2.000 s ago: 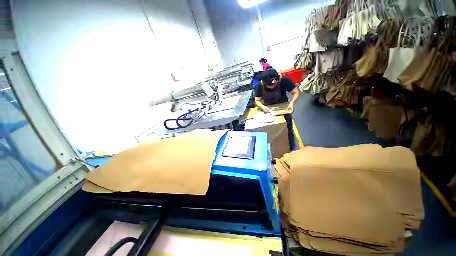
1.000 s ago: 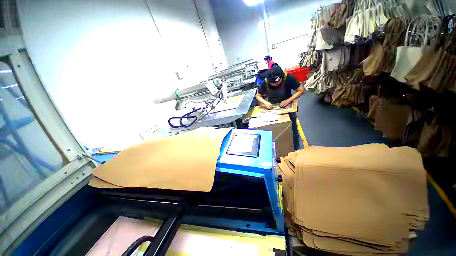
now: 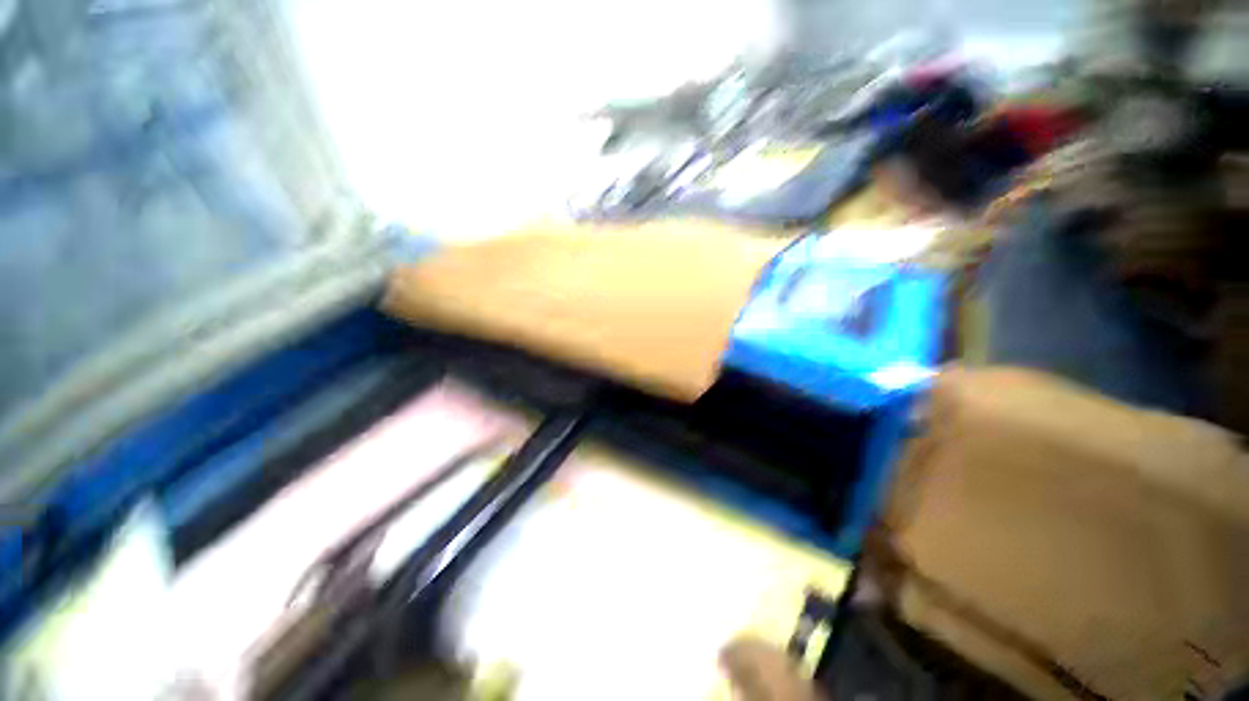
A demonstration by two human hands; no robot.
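Observation:
The view is strongly blurred. The pale template board lies on the machine bed, with a pink-white part at left and a bright white and yellowish part at right. The black gantry beam crosses it. A small part of my right hand shows at the bottom edge, over the board's right part; its fingers are smeared and cut off, so its grip cannot be told. My left hand is not in view. A blurred brownish shape lies along the beam at lower left; I cannot tell what it is.
Tan sheets drape over the machine's back edge beside the bright blue control panel corner. The brown panel stack stands at right. The pale-framed lid is at left. A blurred dark figure, seemingly a person, is behind.
The view has tilted down and moved, so more of the bed shows and the machine's parts sit higher and further right. My right hand has come in at the bottom edge.

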